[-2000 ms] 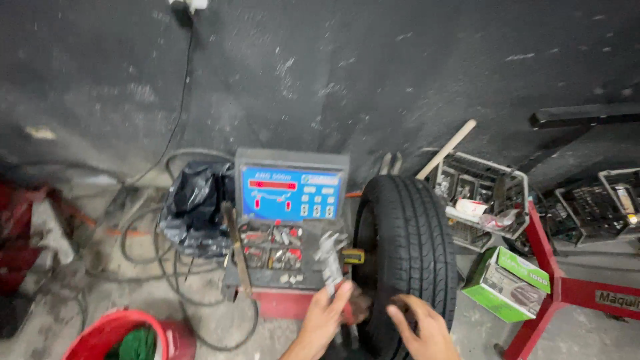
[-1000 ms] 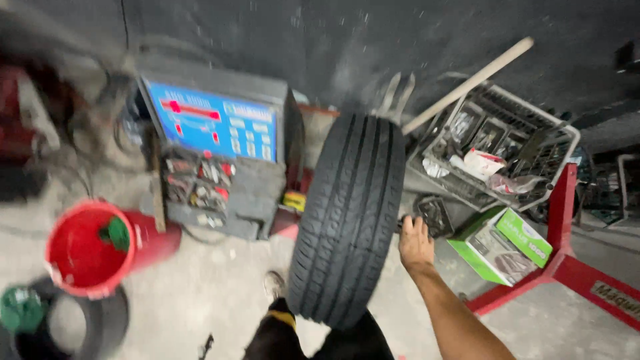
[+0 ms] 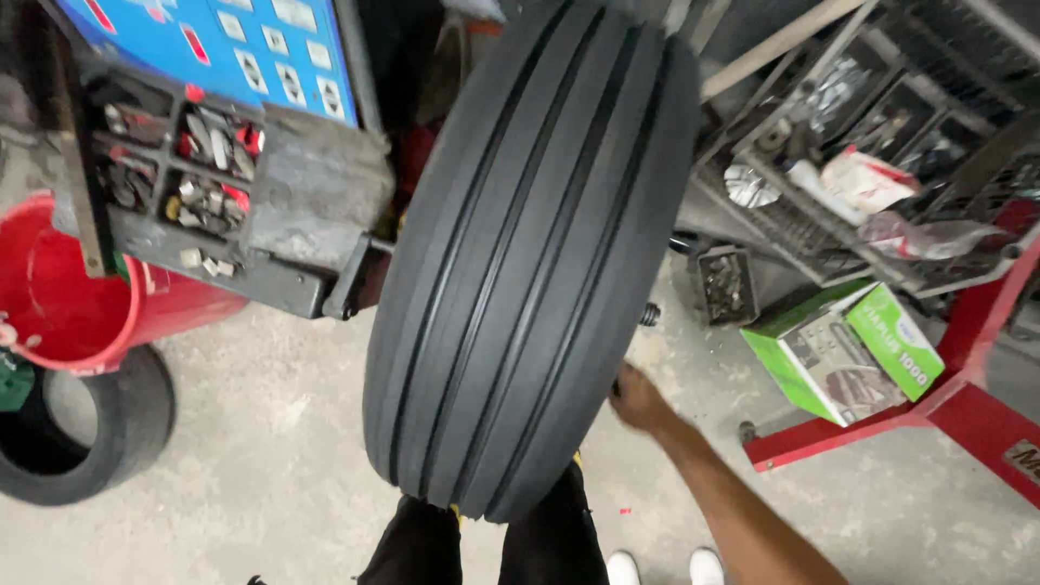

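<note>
A large black car tire stands upright in the middle, right of the wheel balancer's control panel. Its grooves show as long smooth bands, with the tread's cross-cuts smeared. Beside the tire's lower right side is my right hand, its fingertips partly hidden by the tire edge and a small dark part. Whether it grips anything does not show. A threaded shaft end juts out just above that hand. My left hand is out of view. Wheel weights lie in the compartments of the balancer's tray.
A red bucket and a loose tire are at left. At right are a wire basket of parts, a small bin, a green-white box and a red metal stand. White shoes show at the bottom.
Two seconds ago both hands were by the tire and tray, the left with a light-coloured item; the left has since left view. The tread's cross-cuts, distinct before, are now smeared. The view has tilted down.
</note>
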